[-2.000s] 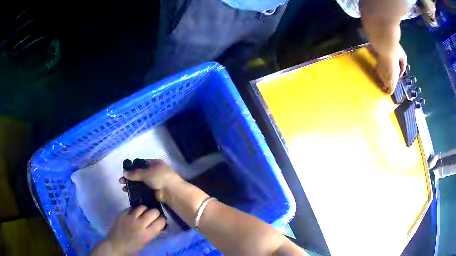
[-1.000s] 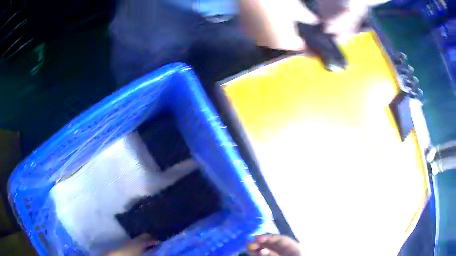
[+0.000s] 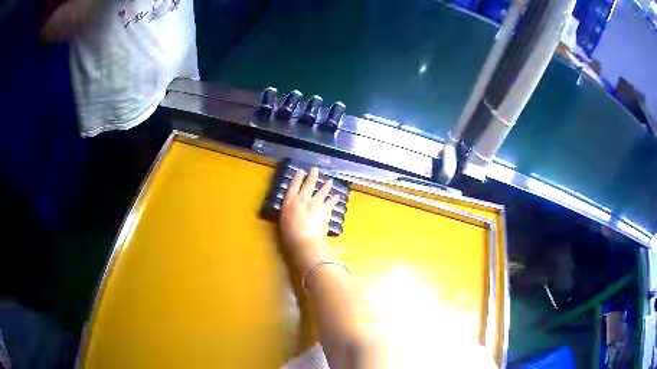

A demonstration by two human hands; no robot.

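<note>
A close row of black parts (image 3: 338, 216) lies on the yellow tray (image 3: 194, 252), against its far edge. My right hand (image 3: 306, 209), with a thin band on the wrist, rests over this row with its fingers spread across the top. The thumb is hidden, so I cannot tell if it grips the parts. My left hand is out of the picture.
Several dark round-ended parts (image 3: 313, 109) stand on the metal rail (image 3: 374, 137) beyond the tray. A pale post or tube (image 3: 504, 94) rises at the right. A person in a white shirt (image 3: 137, 65) is at the upper left.
The view has swung from the blue crate to the tray; the crate I was working in is out of sight. My right hand has moved onto the black row. My left hand has left the picture.
</note>
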